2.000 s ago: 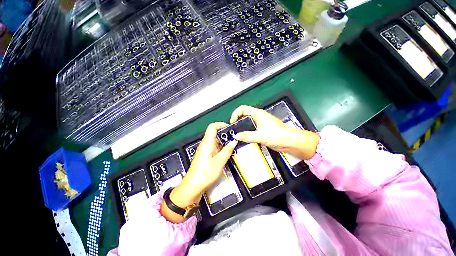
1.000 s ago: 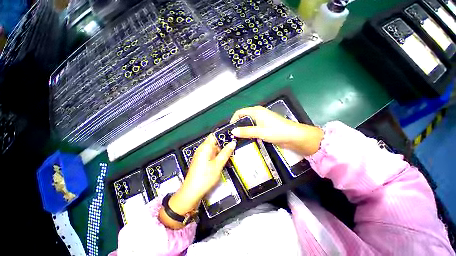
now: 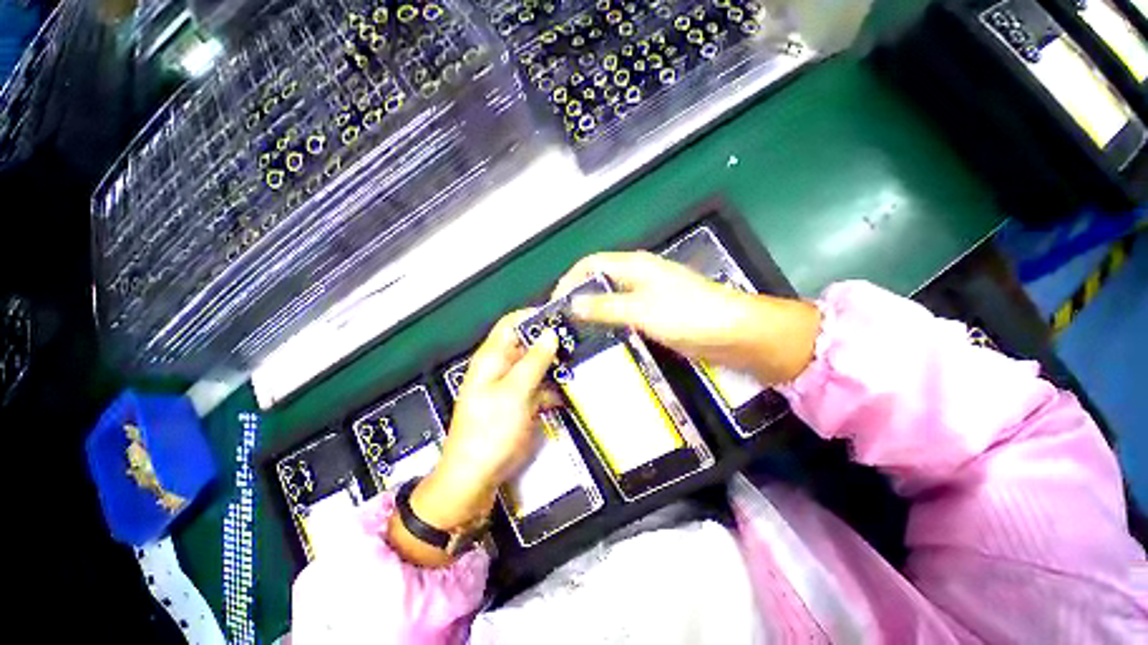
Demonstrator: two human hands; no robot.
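Note:
A phone back cover (image 3: pixel 630 410) with a white middle and yellow edges lies over the black foam tray (image 3: pixel 724 479), its camera end between my hands. My left hand (image 3: pixel 497 391) grips its left edge near the camera holes, thumb and fingers closed on it. My right hand (image 3: pixel 642 300) grips the top right of the same cover, with fingertips on the dark camera area. What lies under the fingertips is hidden. Other covers lie in the tray to both sides, such as one at the left (image 3: pixel 400 435).
Stacked clear blister trays (image 3: pixel 365 164) with ringed parts stand behind. A blue bin (image 3: pixel 151 466) holds tan scraps at the left, beside a dotted strip (image 3: pixel 239 529). Another black tray (image 3: pixel 969 114) with covers stands at the upper right.
The right fingertips have shifted a little up and left over the camera area, and the left hand has moved slightly left. The bench view has shifted up and left.

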